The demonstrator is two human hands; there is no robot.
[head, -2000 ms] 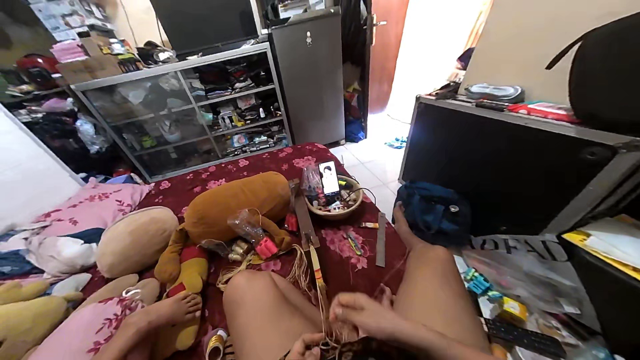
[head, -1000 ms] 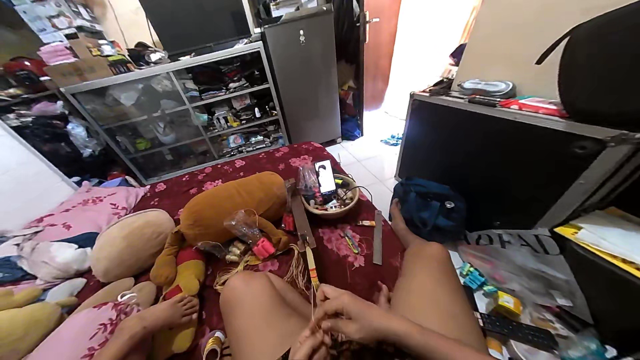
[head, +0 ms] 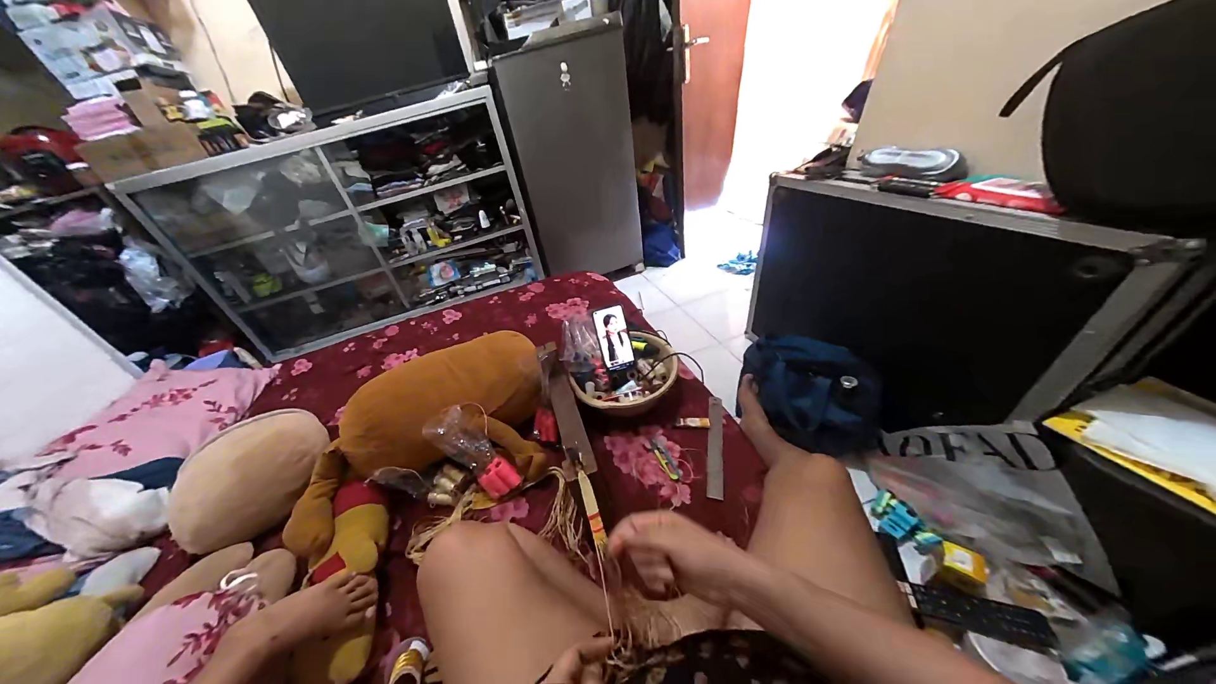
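Note:
A narrow braided band [head: 591, 508] of tan cords, with red and yellow near its lower end, runs from a flat brown board [head: 572, 423] toward my lap. Loose tan cords [head: 567, 513] hang beside it. My right hand [head: 670, 556] is curled just right of the band's lower end; motion blur hides whether a cord is in its fingers. Low at the frame's bottom, my left hand [head: 581, 660] is partly cut off beside cord strands gathered in my lap, and its grip is unclear. Pink thread spools [head: 499, 477] lie left of the board.
A basket [head: 627, 408] of small items with a phone [head: 613, 339] leaning in it stands beyond the board. A metal ruler [head: 714, 451] and a small cutter [head: 665, 459] lie right of it. A brown bolster-shaped plush [head: 437, 399] is at left, a blue bag [head: 807, 394] at right.
My hands were close together over the cords a second ago. Now they are apart, with my right hand farther up and to the right, and my left hand low at the frame's edge.

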